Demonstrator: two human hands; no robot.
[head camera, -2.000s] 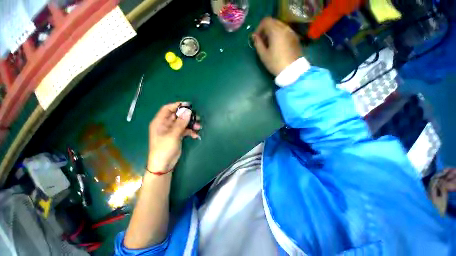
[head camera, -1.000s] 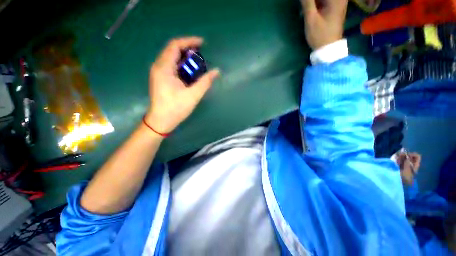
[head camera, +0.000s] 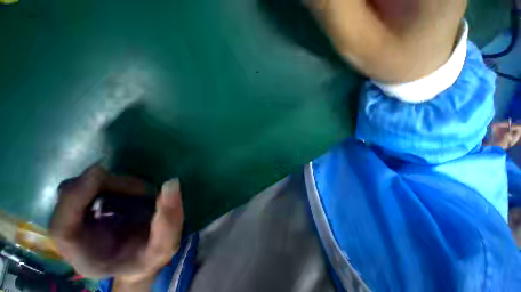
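Observation:
My left hand (head camera: 117, 228) is at the lower left, blurred, with its fingers curled around a small dark unit (head camera: 111, 211) that looks like a watch body. A small pale glint shows on the unit; its shape is hard to make out. My right hand (head camera: 400, 34) is at the top right, blurred and cut off by the top edge. Its fingertips are out of the picture, so what it holds, if anything, cannot be told. Both hands are over the green mat (head camera: 228, 97).
Part of the amber sheet (head camera: 35, 238) shows at the left edge, with dark and red items below it. A bit of yellow is at the top left corner. A black cable (head camera: 508, 45) is at the right edge. Another person's hand (head camera: 505, 134) shows at the far right.
The view has moved closer to the mat. My left hand now appears lower and further left, still around the dark unit, whose blue-white lit display no longer shows. My right hand appears larger.

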